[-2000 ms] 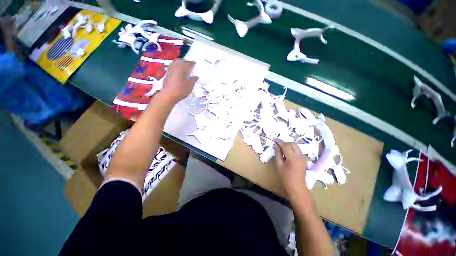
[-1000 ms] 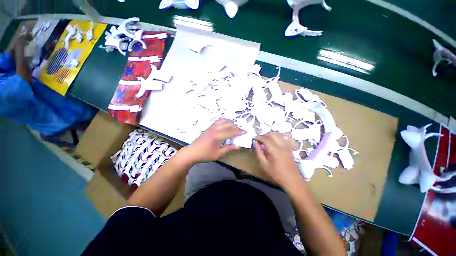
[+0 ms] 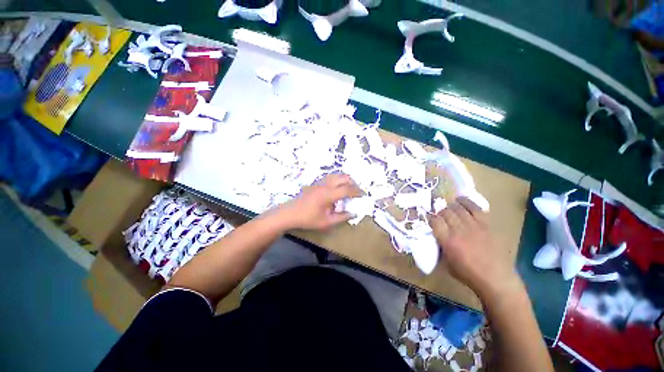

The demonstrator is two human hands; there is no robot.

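My left hand (image 3: 324, 203) pinches a small white bracket (image 3: 352, 208) at the near edge of the heap. My right hand (image 3: 469, 240) has its fingers closed over the middle of a glossy white headband shell (image 3: 453, 171). The hand hides part of the shell; one pointed ear shows at its near end. The heap of small white brackets (image 3: 287, 156) spreads over a pale sheet (image 3: 309, 78) at left and a brown cardboard pad (image 3: 502, 196) at right.
White headbands stand on the green belt (image 3: 510, 80) behind. Others lie on the red printed sheet (image 3: 156, 134) and beside the red-and-black sheet (image 3: 611, 298). An open carton (image 3: 116, 272) of white parts is below left. A yellow sheet (image 3: 54, 109) is far left.
My right hand has moved right from the small parts onto the shell, which has shifted right. My left hand came from the red sheet side to the heap's near edge and stays there.
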